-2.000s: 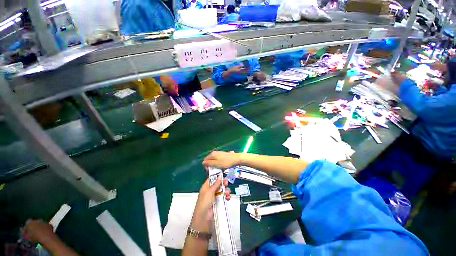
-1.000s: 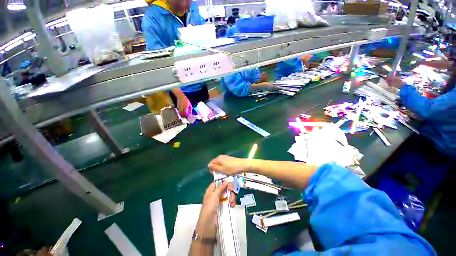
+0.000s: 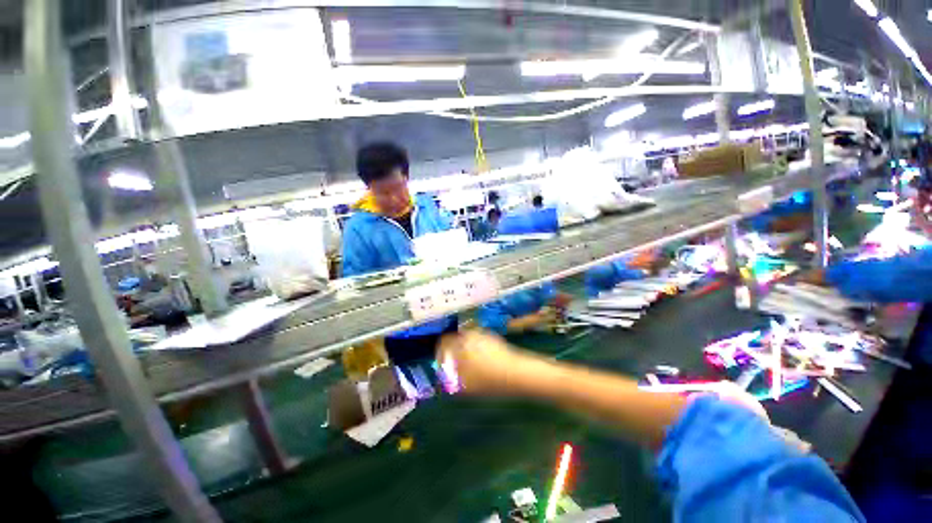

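My right hand (image 3: 472,364) is raised in front of the small open carton (image 3: 370,396), blurred, with the bare forearm and blue sleeve reaching in from the lower right. Whether its fingers hold anything cannot be told. My left hand is out of the picture. Below, near the bottom edge, a lit LED stick (image 3: 559,480) glows red-orange. A small white piece (image 3: 524,497) and a short white strip (image 3: 593,514) lie beside it, cut off by the picture's edge.
A grey shelf (image 3: 572,250) crosses the view, with a blue bin (image 3: 527,222) on it. A person in a blue smock (image 3: 393,235) stands behind it. A heap of glowing bars (image 3: 782,358) lies at right. A slanted metal post (image 3: 92,276) stands at left.
The view has tilted up, so the work pad and my left hand have left the picture. My right hand has moved away from the strips and now appears raised, forward over the belt.
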